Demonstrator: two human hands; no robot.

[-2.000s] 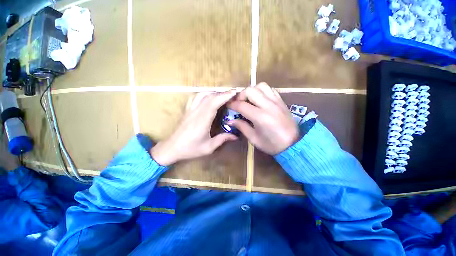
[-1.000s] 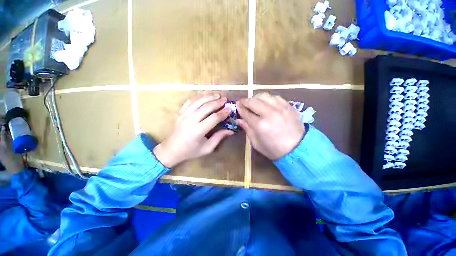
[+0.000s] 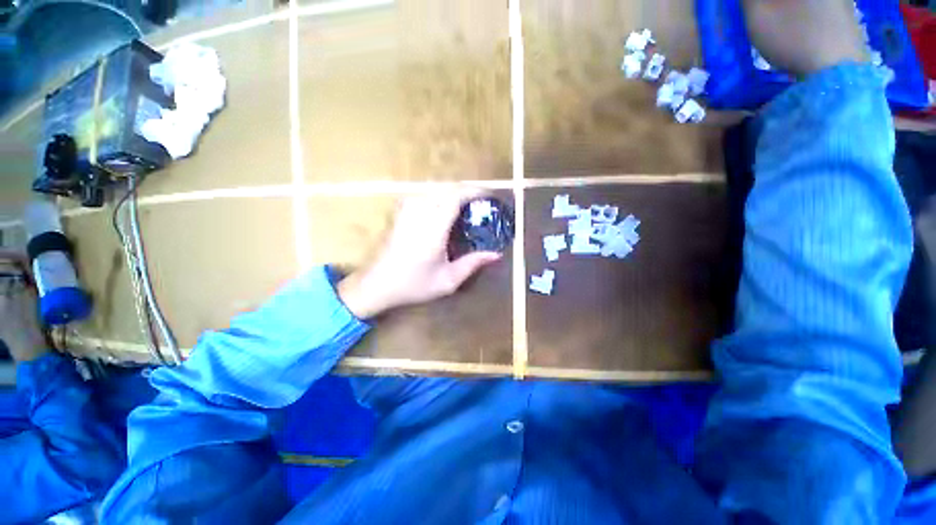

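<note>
A dark round fixture (image 3: 491, 234) stands on the bench in front of me, with a small white piece (image 3: 478, 212) at its top. My left hand (image 3: 416, 256) is curled around the fixture's left side, thumb at its lower edge. My right hand (image 3: 806, 36) is at the upper right over the blue parts bin (image 3: 727, 51); its fingers are cut off by the picture's top edge. Several loose white plastic housings (image 3: 585, 232) lie right of the fixture.
Another cluster of white parts (image 3: 672, 90) lies left of the bin. The black tray (image 3: 736, 169) is mostly hidden behind my right sleeve. A control box (image 3: 103, 118) with a white crumpled lump (image 3: 195, 97), cables (image 3: 139, 272) and a cylindrical tool (image 3: 53, 269) are at left, near another person's hand (image 3: 15, 318).
My right hand has left the fixture and moved up and right to the blue bin. The loose housings it covered now show. My left hand stays at the fixture.
</note>
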